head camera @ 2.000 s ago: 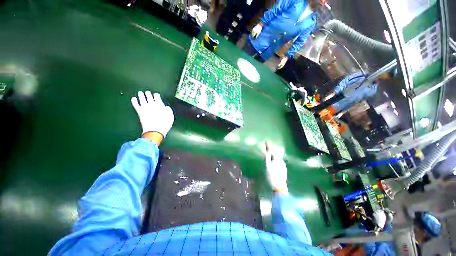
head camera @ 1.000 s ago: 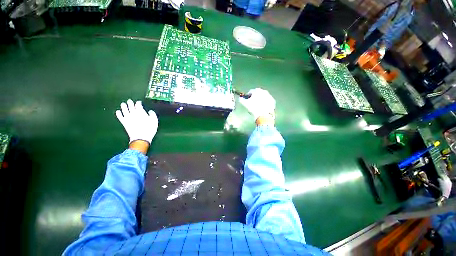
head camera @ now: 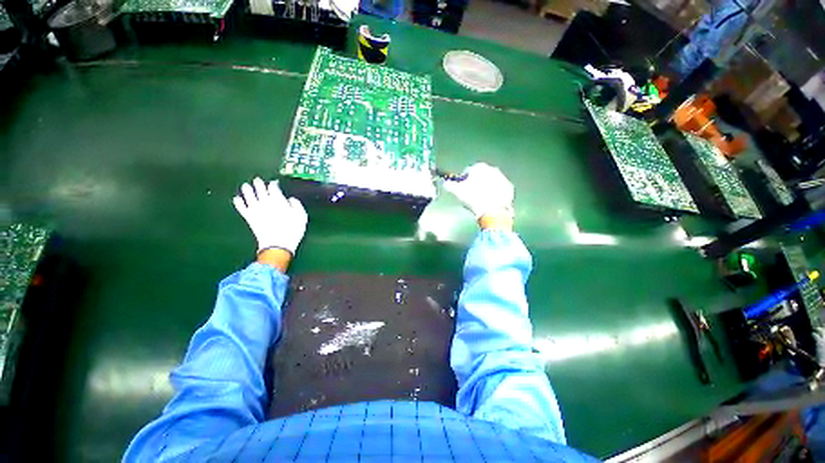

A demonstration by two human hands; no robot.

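Observation:
A green circuit board with silvery solder spots lies on a black housing in front of me. My left hand, in a white glove, lies with its fingers apart on the bench, left of the housing's near corner, holding nothing. My right hand, also gloved, is closed at the board's right side. A small dark tool sticks out of it toward the board's edge; most of it is hidden by the hand. A dark work mat, flecked with white scraps, lies between my forearms.
A yellow-and-black roll and a round pale dish stand beyond the board. More boards lie at right and at the left edge. Black-handled pliers lie by a tool box. A blue sleeve shows at upper right.
My right hand has come from beside the mat up to the board's right side, now with a dark tool in it. My left hand stays flat. The camera view has turned.

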